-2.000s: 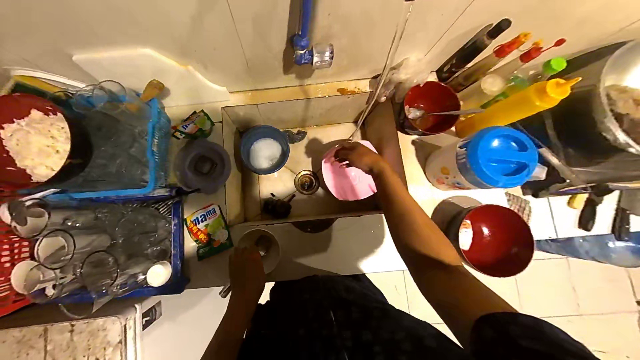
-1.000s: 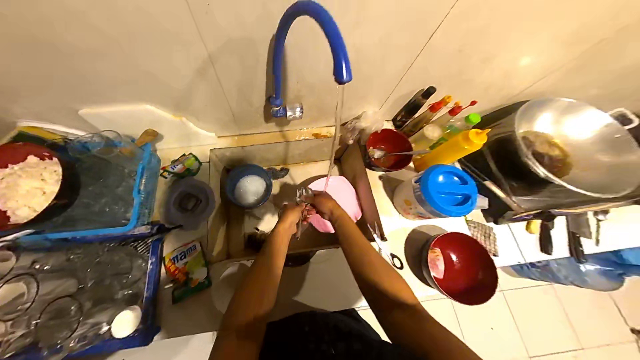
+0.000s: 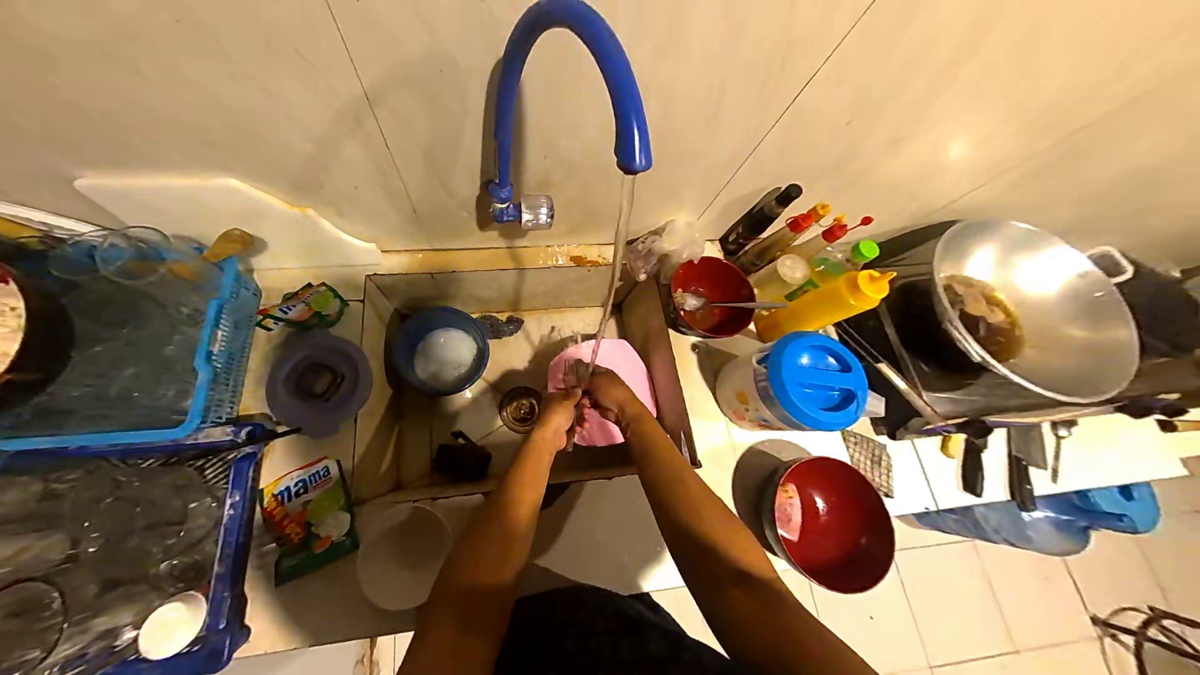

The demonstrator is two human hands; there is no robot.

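Both my hands are together over a pink plate at the right of the sink. My left hand and my right hand close around what look like metal utensils, partly hidden by the fingers. Water runs onto them from the blue curved faucet. A blue bowl with white suds stands in the sink's left part, with the drain between it and my hands. A dark object lies near the front wall of the sink.
Left are a light blue basket, a dark blue rack with glasses, and a detergent packet. Right stand red bowls, a blue-lidded pitcher, a yellow squeeze bottle and a large metal pan.
My left hand has moved from a container at the counter's front-left to join my right hand over the pink plate. The view has shifted, bringing the whole faucet into sight.
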